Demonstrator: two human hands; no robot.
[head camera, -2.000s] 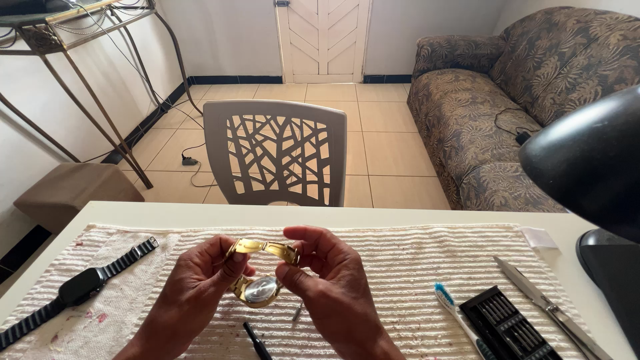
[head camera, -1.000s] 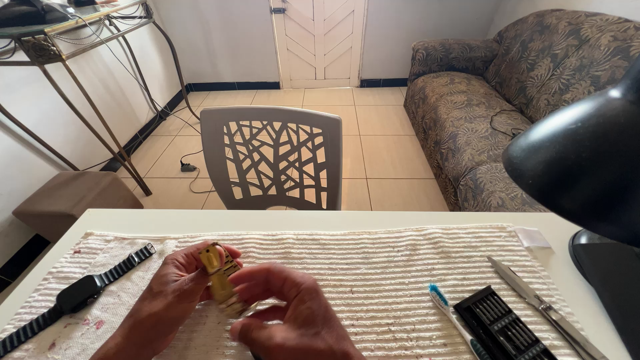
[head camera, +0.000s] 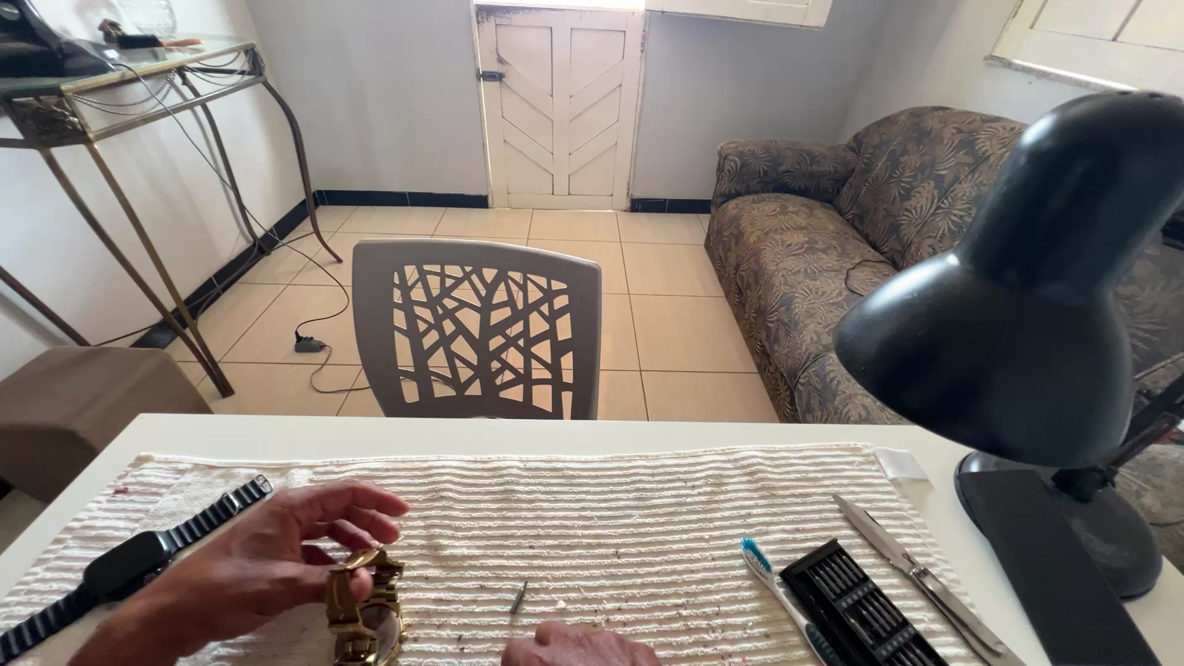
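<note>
A gold-coloured metal wristwatch is held by its bracelet between the thumb and fingers of my left hand, low over a ribbed white towel. My right hand lies low at the bottom edge, mostly out of the frame; its fingers are curled and whatever may be in them is hidden. Just above it a small dark metal bit rests on the towel. A black smartwatch lies left of my left hand, partly behind the forearm.
On the right are a toothbrush, a black case of screwdriver bits, metal tweezers and a black desk lamp. A chair stands beyond the white table's far edge.
My right hand has left the gold watch and moved down towards the bottom edge. My left hand still holds the watch, now lower. The small metal bit shows on the towel.
</note>
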